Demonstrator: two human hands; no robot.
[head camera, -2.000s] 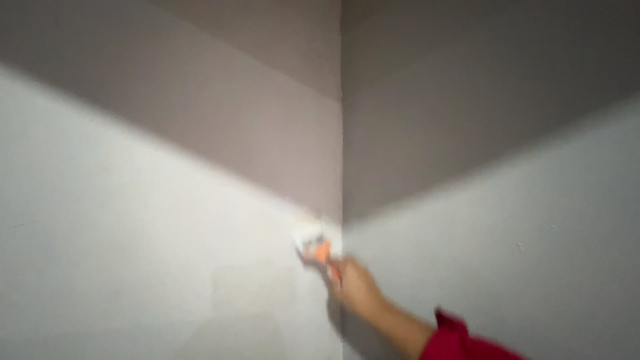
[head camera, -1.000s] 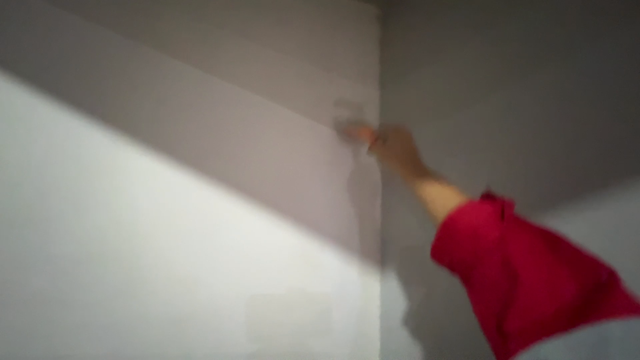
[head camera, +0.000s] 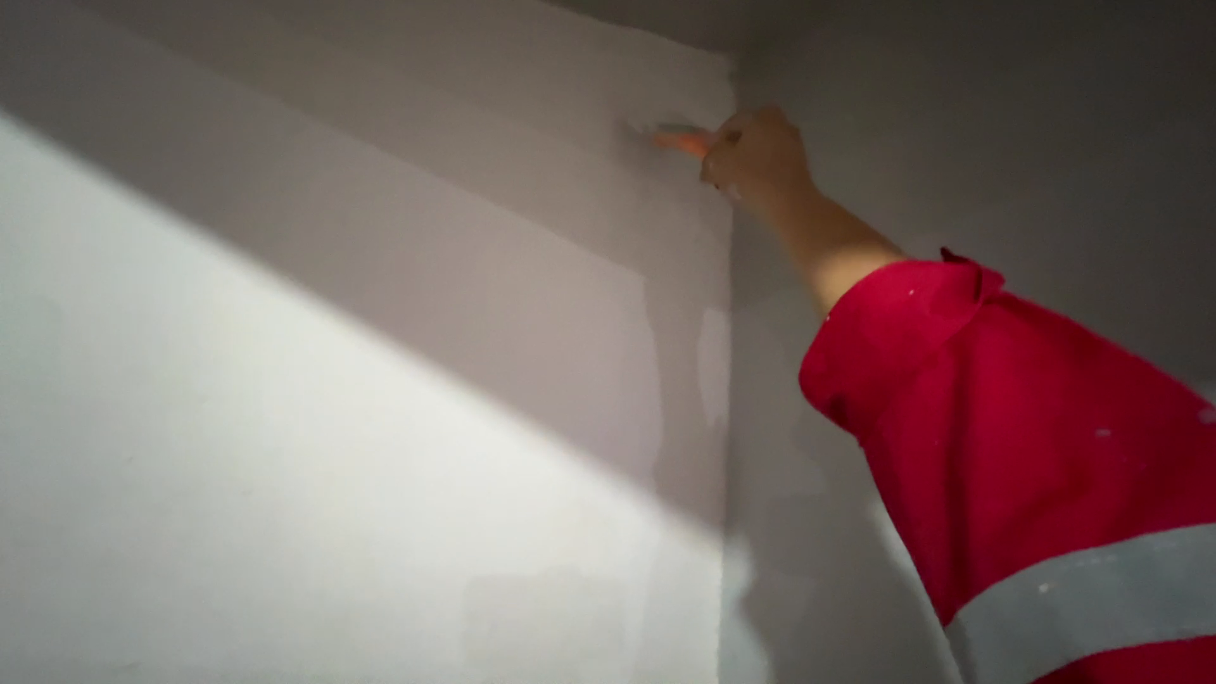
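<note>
My right hand (head camera: 760, 157) is raised beside the inside corner of two walls, closed around the orange handle of a small tool (head camera: 682, 142). Blur hides the tool's head, so whether it is a scraper or a brush cannot be told. Its tip is at or close to the left wall (head camera: 380, 427), high up near the ceiling. A red sleeve with a grey band (head camera: 1083, 579) covers the arm to below the elbow. My left hand is out of view.
The right wall (head camera: 997, 152) meets the left one at a vertical corner, under the ceiling edge (head camera: 655, 33). A slanting shadow edge crosses the left wall, and a faint squarish patch (head camera: 541, 617) shows low on it.
My right hand has gone up along the corner with the orange-handled tool; two seconds ago it was near the shadow edge. The view has tilted upward, and more of the red sleeve shows.
</note>
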